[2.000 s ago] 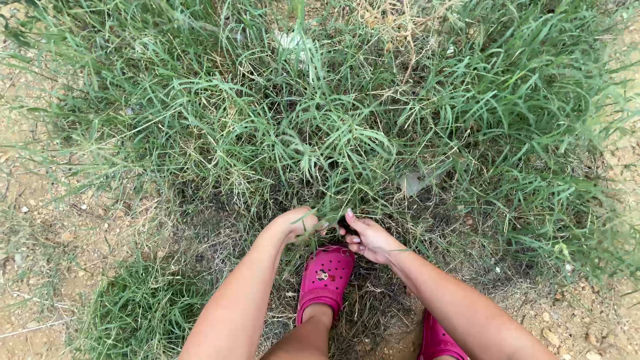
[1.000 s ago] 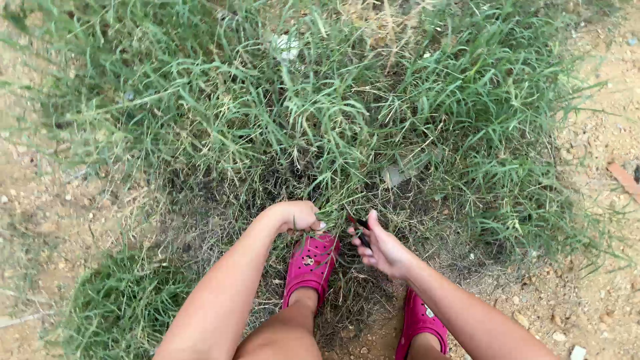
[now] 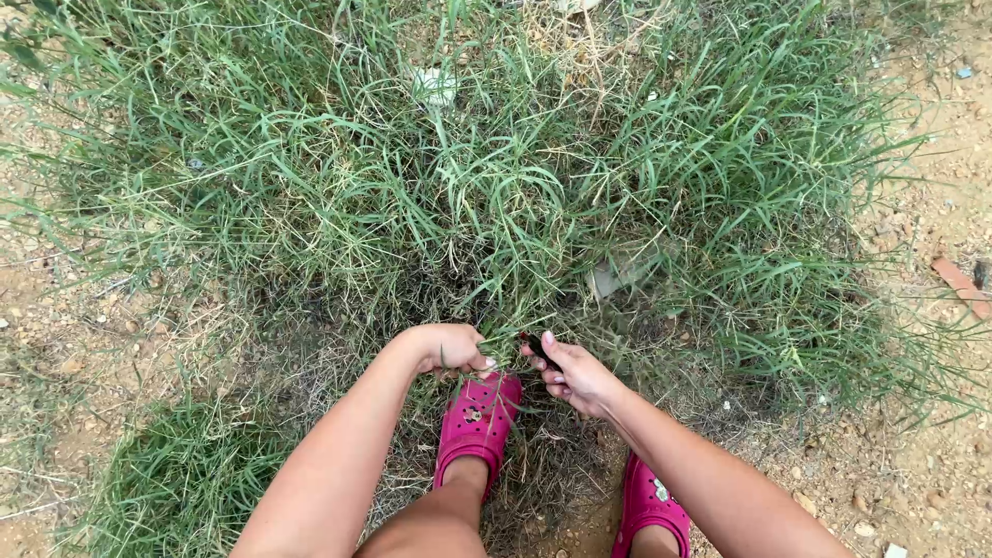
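Green grass (image 3: 496,178) fills the middle of the view in a wide patch. My left hand (image 3: 452,350) is closed on some grass stems, just above the toe of a pink clog (image 3: 479,415). To its right, my right hand (image 3: 575,373) grips the black handle of a small tool (image 3: 542,353), with a bit of red at its far end. The tool points toward the stems by my left hand. Its working end is too small and too covered by grass to identify.
A second pink clog (image 3: 652,508) stands at the lower right. A heap of grass (image 3: 190,480) lies at the lower left. A flat pale piece (image 3: 620,275) and a whitish piece (image 3: 435,87) sit in the grass. A reddish fragment (image 3: 961,287) rests on stony soil at the right.
My right hand was close beside my left two seconds ago and is now farther to its right. The black tool in it shows more plainly. My left hand stays low at the grass.
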